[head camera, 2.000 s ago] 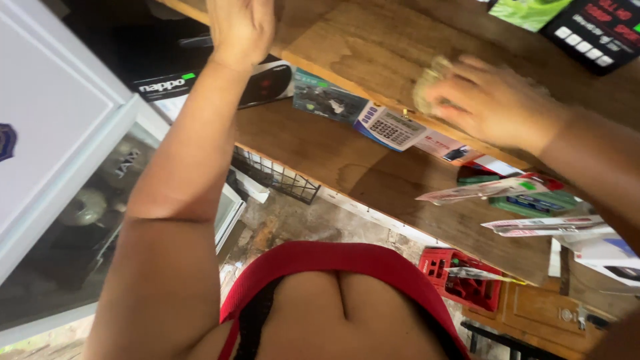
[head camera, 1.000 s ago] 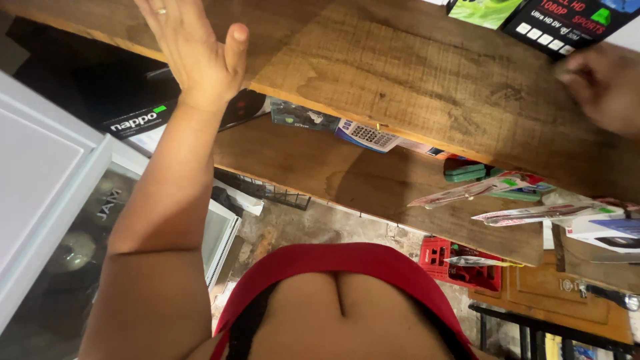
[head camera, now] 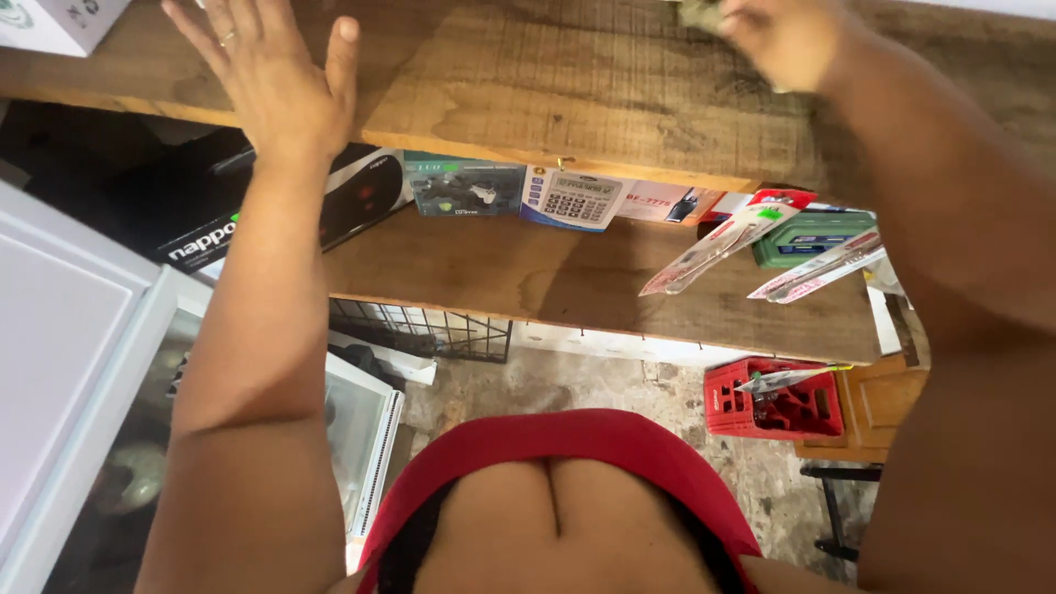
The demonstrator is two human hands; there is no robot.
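My left hand (head camera: 280, 91) rests palm down with spread fingers on the upper wooden shelf (head camera: 495, 74), near its front edge; a ring is on one finger. Toward the back right of the same board, my right hand (head camera: 780, 37) grips a crumpled pale cloth (head camera: 703, 15), partly cut off by the top of the view. A dark stain marks the wood beside that hand. Under the board, on a lower shelf (head camera: 445, 264), stand a boxed calculator (head camera: 573, 198), a box with a game controller picture (head camera: 466, 188) and a long black box (head camera: 363, 194).
A white box (head camera: 62, 25) stands at the upper shelf's left end. Blister packs (head camera: 726, 243) and a green case (head camera: 813, 239) jut from the lower shelf. Below are a red plastic crate (head camera: 771, 400) and a black wire rack (head camera: 429, 330). A white appliance (head camera: 66, 363) borders the left side.
My right hand, by the black box at the far right a second ago, is now farther left on the board. The view has shifted, and the white box has come into it at the left.
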